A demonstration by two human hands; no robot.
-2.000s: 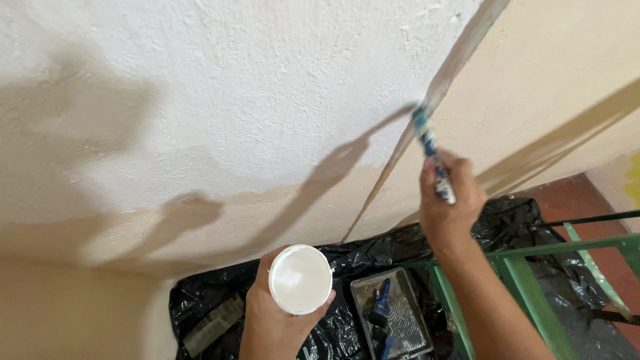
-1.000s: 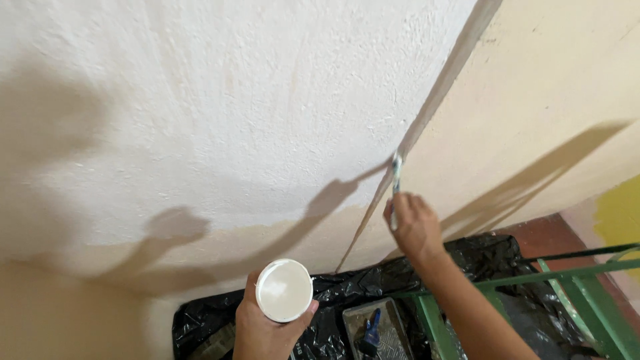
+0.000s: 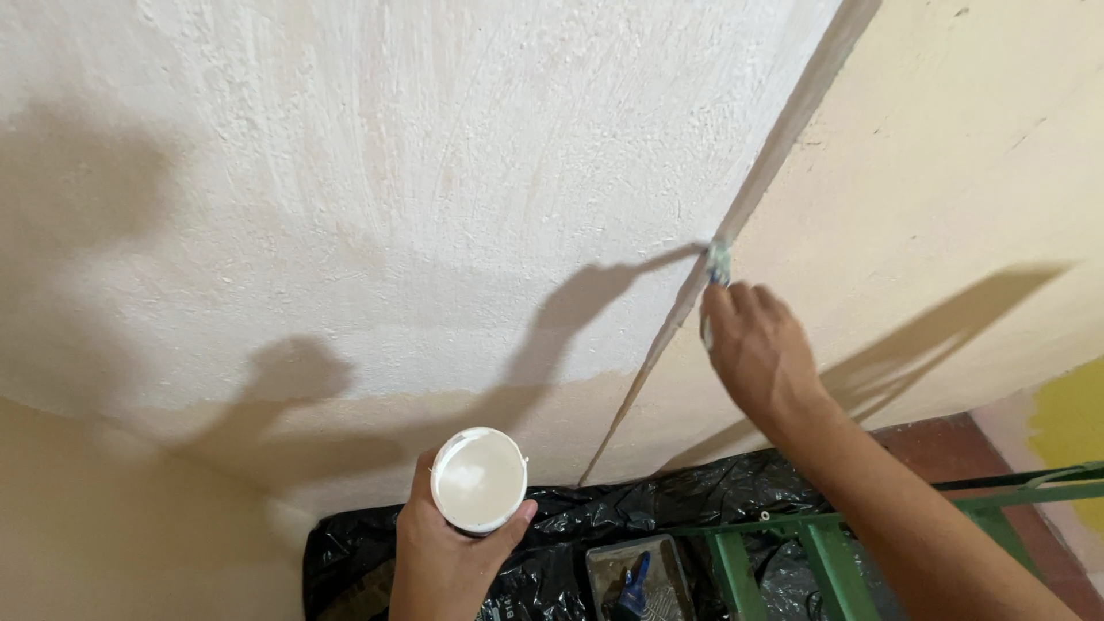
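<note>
My right hand [image 3: 763, 354] grips a paintbrush [image 3: 718, 263] by its handle, with the paint-smeared head at the edge where the white-painted wall [image 3: 448, 190] meets a cream wall face [image 3: 949, 190]. In my left hand [image 3: 457, 552] is a round white tub [image 3: 479, 479] with white paint in it, held upright at the lower middle of the view. The white coat ends in an uneven line above a beige lower band [image 3: 414, 431]. Whether the bristles touch the wall is hard to tell.
Below lies black plastic sheeting [image 3: 690, 496] over the floor. On it sits a paint tray [image 3: 677, 573] holding a blue-handled brush [image 3: 636, 586]. A green metal ladder [image 3: 832, 561] stands at the lower right, near reddish floor [image 3: 927, 444] and a yellow-painted patch [image 3: 1069, 410].
My right hand and the brush have moved down along the wall edge since one second ago. The left hand still holds the tub. The view has shifted somewhat.
</note>
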